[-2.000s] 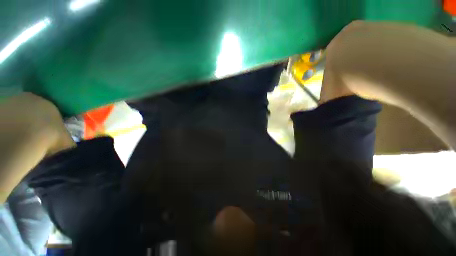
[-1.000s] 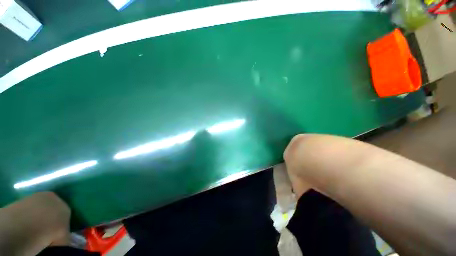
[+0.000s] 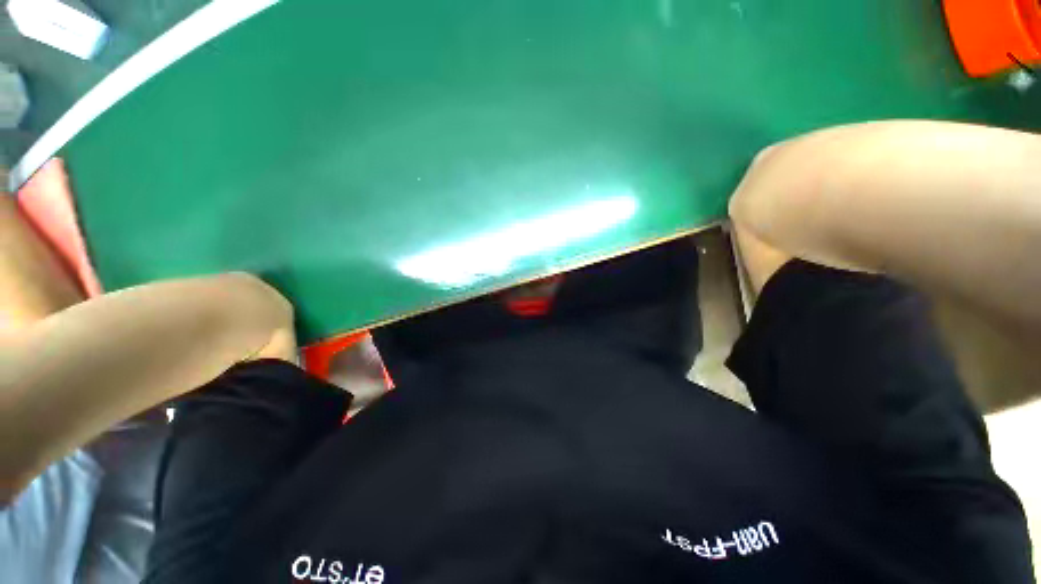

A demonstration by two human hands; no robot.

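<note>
Both my hands are out of the picture. My bare arms show, with the elbows at the near edge of the shiny green worktop (image 3: 457, 137) and the forearms running out past the left and right rims. I cannot tell what my hands hold. A small white product box (image 3: 57, 27) lies at the top left, beyond the white edge strip (image 3: 154, 59). An orange plastic piece (image 3: 991, 34) stands at the top right, cut off by the rim.
A pink mat (image 3: 57, 222) lies at the worktop's left end. Part of a neighbouring person's arm (image 3: 29, 268) and grey-blue clothing (image 3: 48, 527) show at the left. A red object (image 3: 343, 363) is below the worktop edge. My dark clothing fills the lower middle.
The view has tilted down towards my body. More of my clothing and the pink mat show, and the orange piece sits nearer the top right corner. My elbows stay at the worktop edge.
</note>
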